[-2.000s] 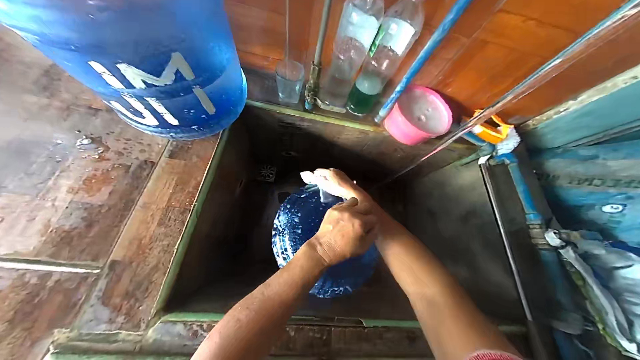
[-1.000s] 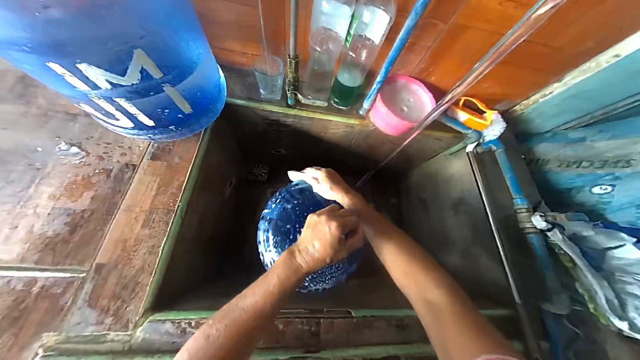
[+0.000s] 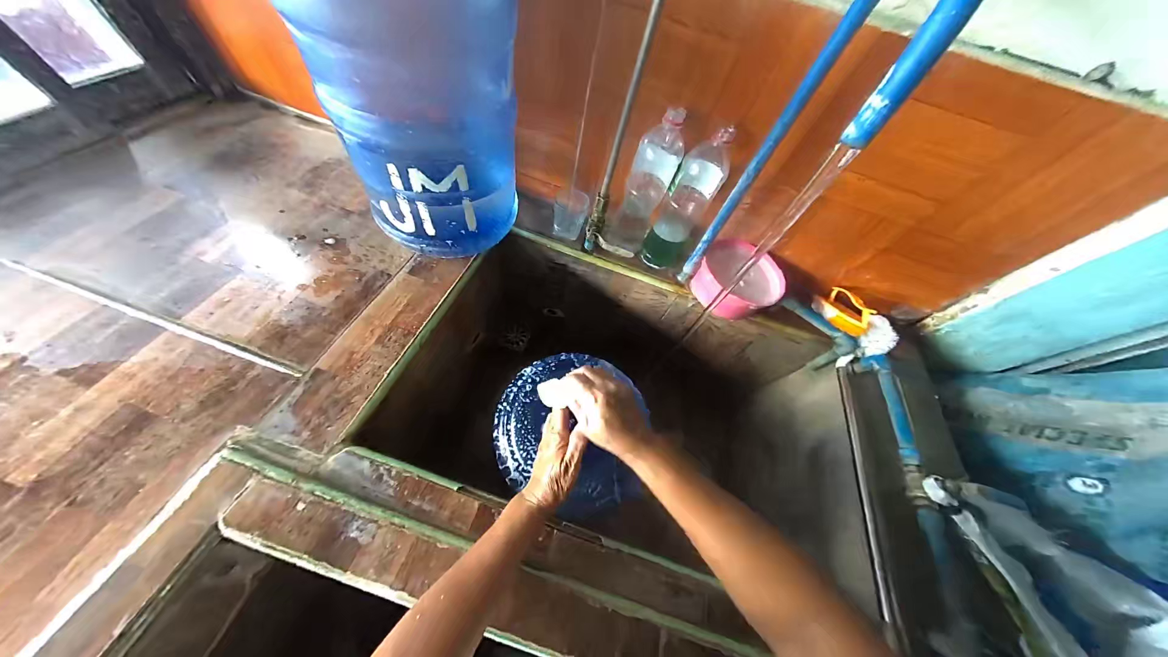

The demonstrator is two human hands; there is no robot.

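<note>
A round blue plastic container [image 3: 529, 429], streaked with white suds, lies in the dark basin [image 3: 794, 456]. Over its top, my right hand [image 3: 607, 411] holds a small white object [image 3: 552, 393], perhaps soap or a wad; its kind is unclear. My left hand [image 3: 555, 465] meets the right hand from the near left, fingers pointing up. Whether it grips anything is hidden. From a blue pipe [image 3: 867, 119] at upper right, a thin stream of water falls into the basin beyond my hands.
A large blue water jug [image 3: 438, 137] stands on the wet tiled ledge [image 3: 365, 365] at left. Along the far rim are a clear cup [image 3: 570, 214], two plastic bottles [image 3: 680, 210], a pink tub [image 3: 744, 283] and an orange-handled item [image 3: 849, 310]. Plastic sacks [image 3: 1077, 474] lie at right.
The view has shifted widely, now showing the pipe's end. My left hand has gone from a curled pose over the container to upward-pointing fingers against my right hand.
</note>
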